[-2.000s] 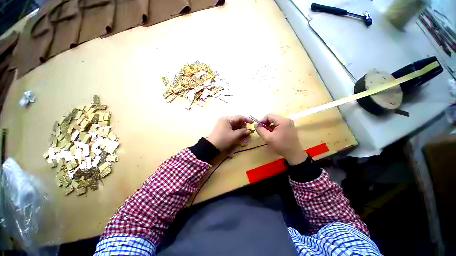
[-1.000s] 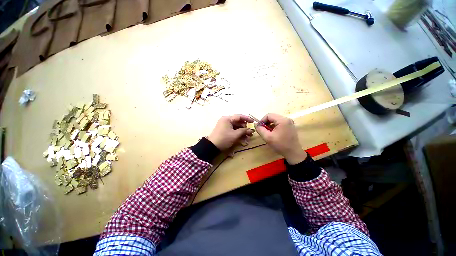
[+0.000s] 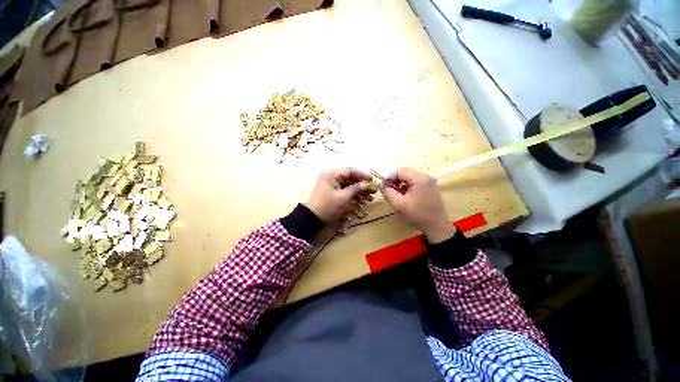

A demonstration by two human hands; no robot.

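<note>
My left hand (image 3: 337, 197) pinches a small gold metal plate (image 3: 372, 184) between thumb and fingers. My right hand (image 3: 414, 201) touches it from the right and holds a small thin tool (image 3: 378, 176) with a reddish part, mostly hidden by the fingers. A narrow pale-yellow tape (image 3: 477, 159) runs from the right up to my right hand. A wide pile of gold plates (image 3: 123, 216) lies at left. A smaller pile of gold pieces (image 3: 289, 125) lies beyond my hands. A few loose pieces lie under my left hand.
A tape dispenser (image 3: 561, 136) and a hammer (image 3: 507, 20) are on the white side table. A red strip (image 3: 395, 254) and a dark cord (image 3: 317, 254) lie near the board's front edge. Brown panels (image 3: 134, 33) line the far edge. A clear plastic bag (image 3: 33, 306) is at left.
Both hands stay in nearly the same place, with small finger movements at the plate. The whole view has shifted slightly.
</note>
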